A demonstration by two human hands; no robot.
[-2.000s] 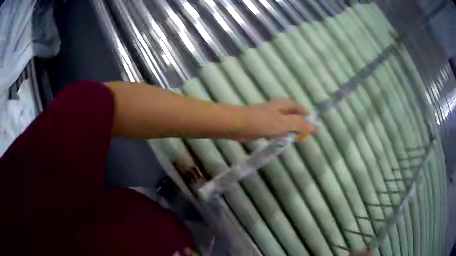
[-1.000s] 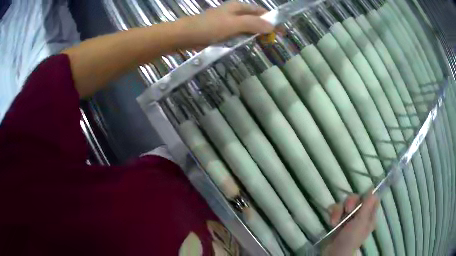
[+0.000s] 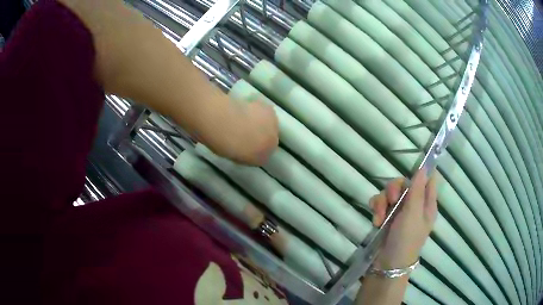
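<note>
The silver wire frame (image 3: 453, 116) lies over ridged pale green fabric (image 3: 351, 113) on the ribbed bed. Its far bar runs diagonally on the right, with thin cross wires beside it. My right hand (image 3: 406, 223), with a silver bracelet at the wrist, grips this bar. My left hand (image 3: 253, 134) is bent down over the green ridges inside the frame; its fingers are hidden, so what it holds cannot be told. A small metal coil or clip (image 3: 268, 227) shows in a gap along the nearest ridge.
Bare shiny metal tubes (image 3: 169, 25) show at the upper left beyond the cloth edge. The frame's near bar runs close along my dark red clothing (image 3: 137, 250). More green ridges curve away on the right, outside the frame.
My left hand has let go of the frame's upper bar and moved down over the green ridges. My right hand came into view and keeps hold of the far bar.
</note>
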